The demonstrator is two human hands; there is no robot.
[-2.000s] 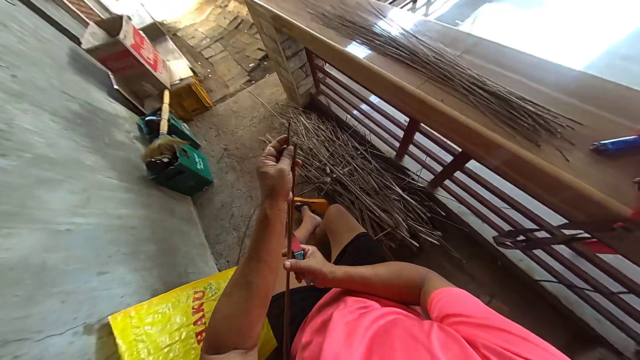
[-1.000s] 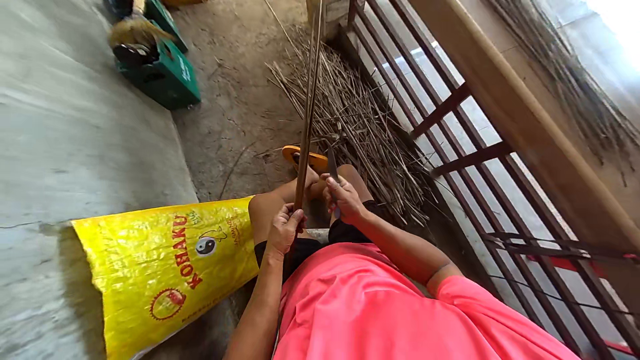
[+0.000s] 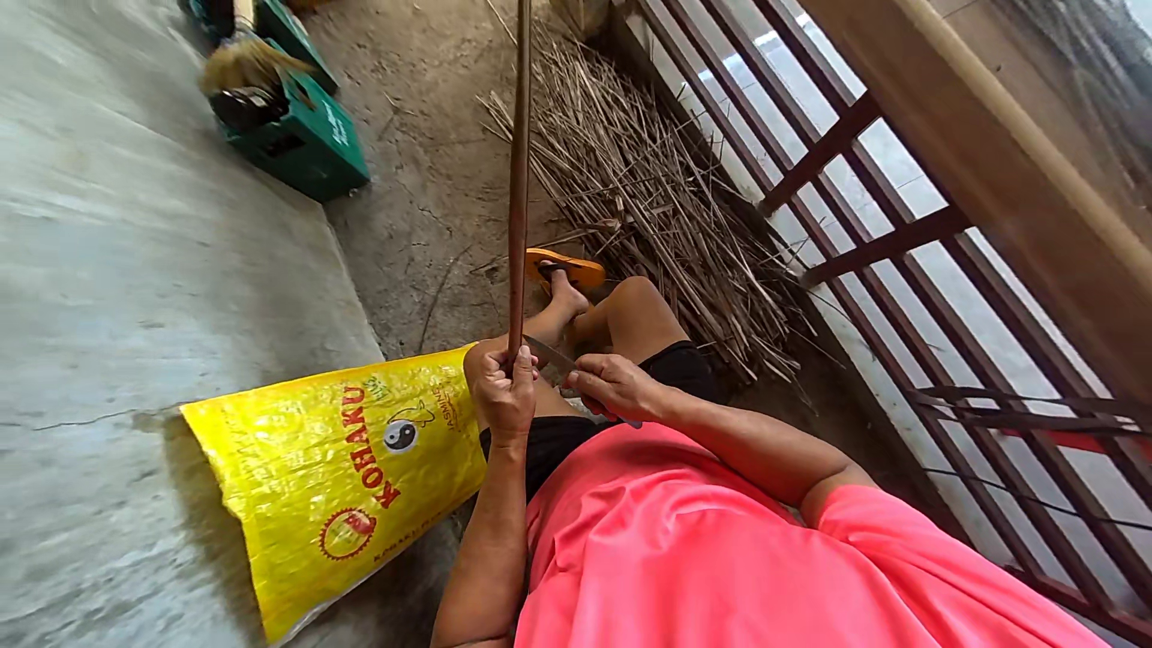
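My left hand (image 3: 506, 389) is closed around the lower end of a long, thin brown stalk (image 3: 519, 180), which rises past the top of the view. My right hand (image 3: 616, 387) grips a knife, and its narrow blade (image 3: 547, 353) points toward the stalk just above my left fingers. Whether blade and stalk touch, I cannot tell. Both hands are over my lap, close together. Beyond my knees a pile of thin dry sticks (image 3: 648, 198) lies on the ground beside the railing.
A yellow woven sack (image 3: 360, 468) lies at my left against the concrete wall (image 3: 162, 252). Farther off stand a green plastic crate (image 3: 310, 144) and a straw brush (image 3: 247, 63). A metal-barred railing (image 3: 864, 216) with a wooden top runs along the right. An orange flip-flop (image 3: 585, 273) is on one foot.
Two seconds ago my left hand was farther up and away from my body; now it is low, near my right hand. The view has tilted down.
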